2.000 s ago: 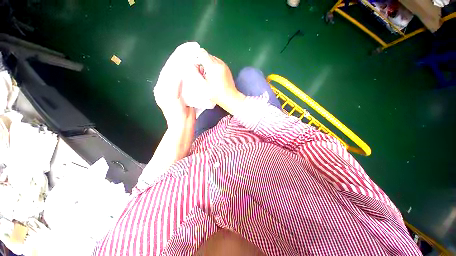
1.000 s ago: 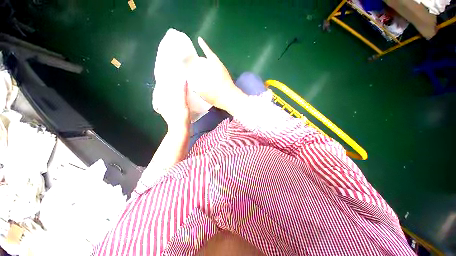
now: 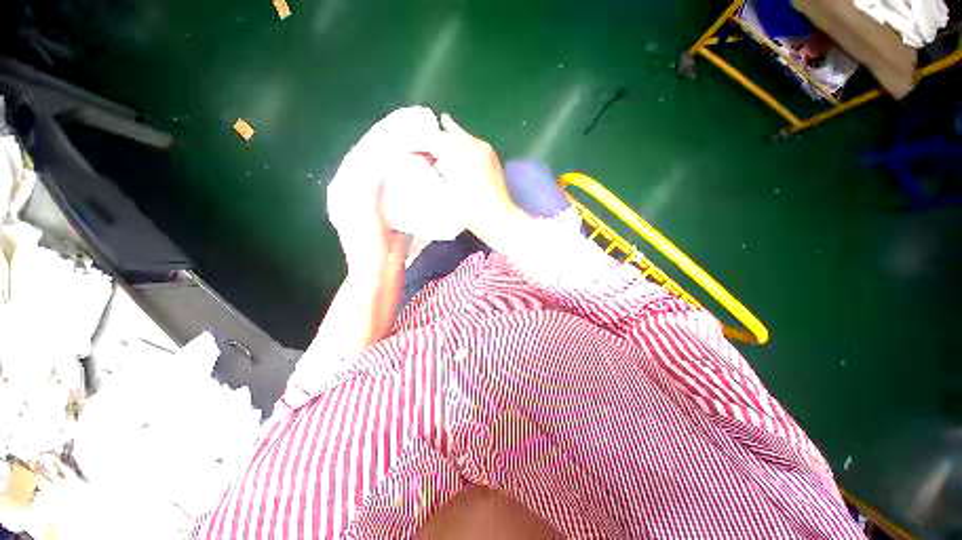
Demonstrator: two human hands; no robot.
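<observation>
A white garment piece (image 3: 385, 158), soft and folded, is held in the air in front of my striped shirt. My left hand (image 3: 369, 227) holds it from below and the left side. My right hand (image 3: 475, 174) is on its right side, with the fingers bent over its edge. A small red spot shows between the fingers and the fabric. The hands and the fabric are overexposed, so the exact finger contact is hard to see.
White cut pieces (image 3: 158, 443) lie heaped at lower left beside a dark grey frame (image 3: 211, 316). A yellow rail (image 3: 665, 253) is right of my legs. A yellow cart (image 3: 749, 90) stands at upper right on the green floor (image 3: 348, 63). Small tan scraps lie on the floor.
One second ago the piece stood taller and my right hand was flatter with fingers extended. Now the piece is lower and rounder, and the right fingers are bent over it.
</observation>
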